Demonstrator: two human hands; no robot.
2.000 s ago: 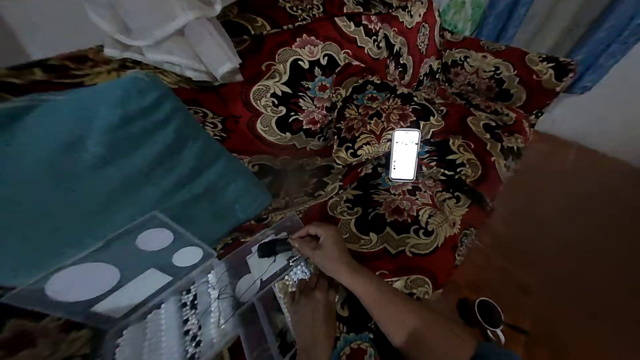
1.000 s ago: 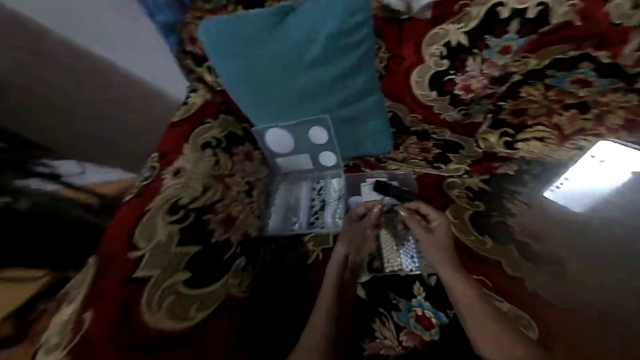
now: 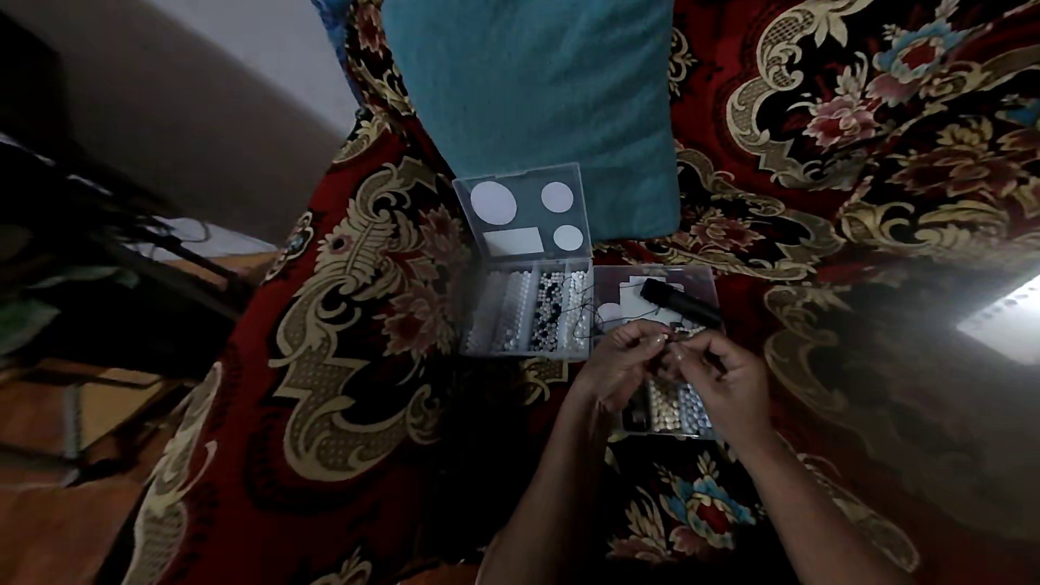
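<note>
My left hand (image 3: 621,361) and my right hand (image 3: 723,382) meet fingertip to fingertip over an open plastic bead box (image 3: 713,284). Between the fingers is something thin and small, likely a dark thread (image 3: 578,313) that loops off to the left; its exact form is too small to tell. A black cylindrical object (image 3: 681,303) lies across the box's lid, beside white paper pieces (image 3: 638,301). Cream beads (image 3: 665,408) and bluish beads (image 3: 695,409) show below my hands. Left of them, a second clear box (image 3: 526,354) holds white and dark beads in compartments, its lid raised.
A teal cushion (image 3: 544,106) lies behind the boxes on a red floral cover (image 3: 382,325). A bright phone (image 3: 1007,321) is at the far right. Dark furniture or stand parts (image 3: 73,406) and a plant leaf (image 3: 28,321) show at the left.
The view has swung far left and downward since the first frame. My fingertips, apart one second ago, are now together over the box.
</note>
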